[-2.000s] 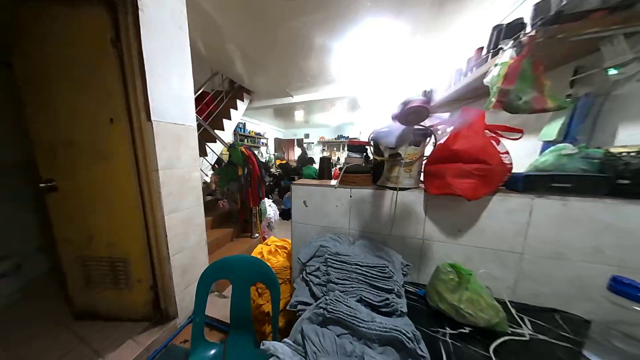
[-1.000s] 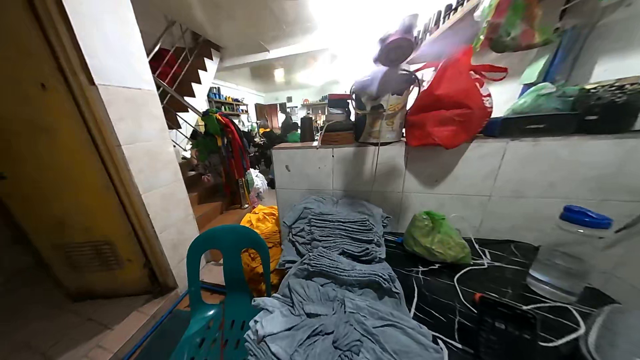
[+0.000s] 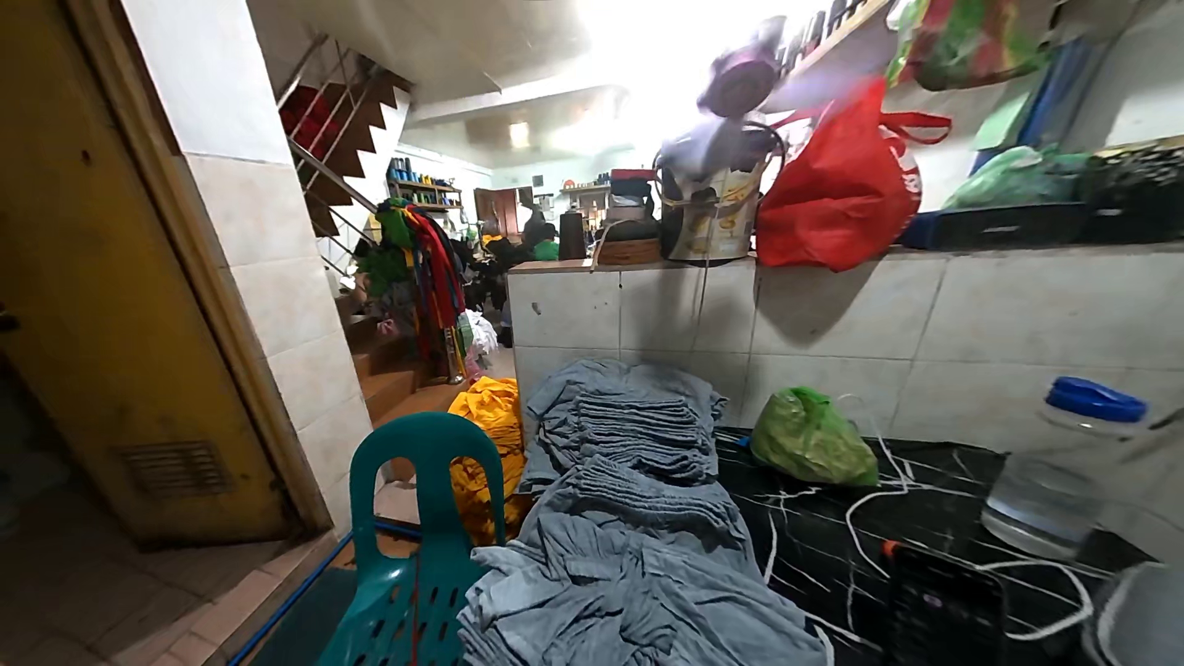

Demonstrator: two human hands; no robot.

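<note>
Neither of my hands shows in the view. Grey fabric pieces (image 3: 638, 416) are stacked in layers on a black marble-patterned surface (image 3: 814, 546), with a looser grey cloth heap (image 3: 638, 592) at the near end. A green plastic bag (image 3: 812, 437) lies right of the stack. At the lower right a black phone-like device (image 3: 943, 606) stands tilted, with white cable (image 3: 860, 518) around it. Behind it is a clear plastic jar with a blue lid (image 3: 1050, 462).
A green plastic chair (image 3: 430, 518) stands left of the stack, with orange fabric (image 3: 490, 416) behind it. On the tiled half wall (image 3: 832, 314) are a red bag (image 3: 832, 185), a bucket (image 3: 717, 203) and black trays (image 3: 1008, 227). A yellow door (image 3: 139, 324) and stairs (image 3: 370, 139) are at left.
The view has tilted down and shifted right since the first frame, bringing the jar and the phone-like device into fuller view. No object has plainly moved.
</note>
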